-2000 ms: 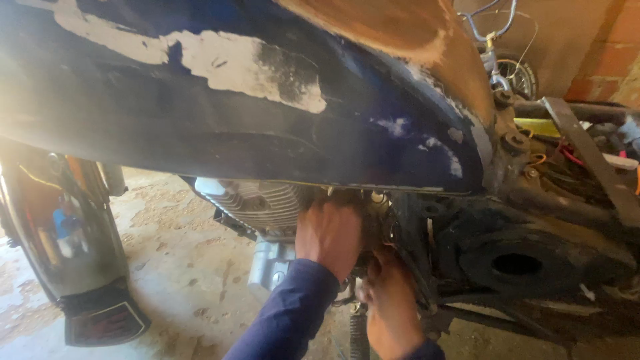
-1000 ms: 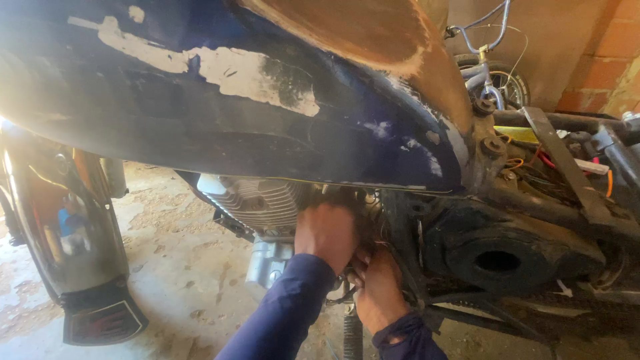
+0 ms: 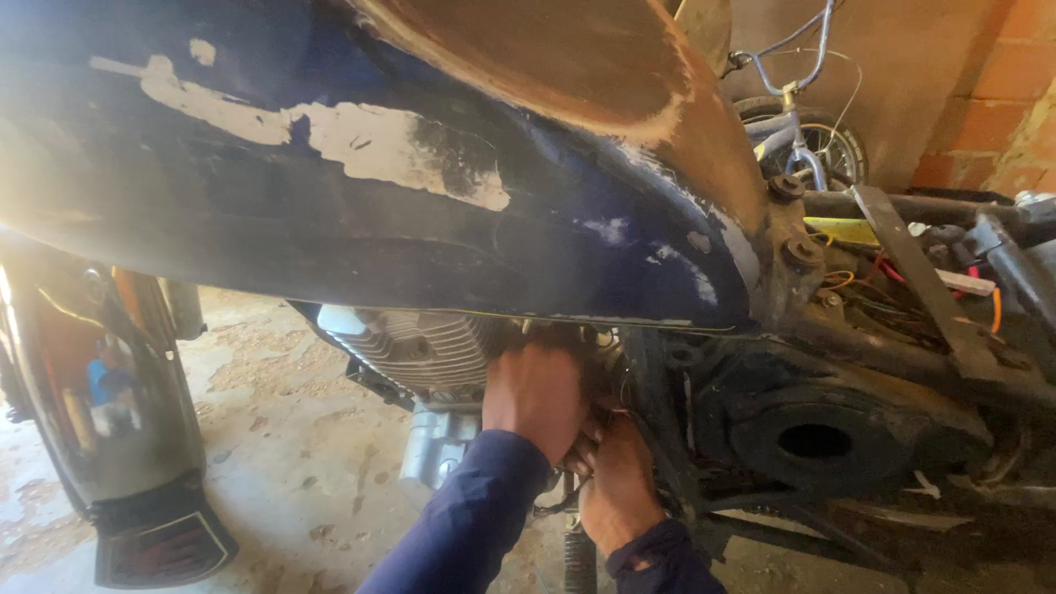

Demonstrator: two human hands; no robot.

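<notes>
A motorcycle fuel tank [image 3: 396,181], dark blue with bare and filler-coloured patches, spans the upper view. Below its lower edge, my left hand [image 3: 532,400] reaches in just right of the finned engine cylinder [image 3: 421,351]; its fingertips are hidden behind the hand. My right hand [image 3: 619,478] is beside it, lower and to the right, with curled fingers near the left wrist and some thin wires. What either hand grips is hidden. The grey engine casing [image 3: 436,452] sits left of my left forearm.
A chrome front mudguard [image 3: 124,412] with a dark flap stands at left. Right of my hands are a black housing with a round hole [image 3: 742,421], the frame bracket [image 3: 916,280] and loose coloured wires [image 3: 840,279]. A child's bicycle [image 3: 796,132] leans behind, near a brick wall [image 3: 982,124].
My right hand has shifted slightly upward, closer to my left hand, since two seconds ago. My left hand stays beside the cylinder.
</notes>
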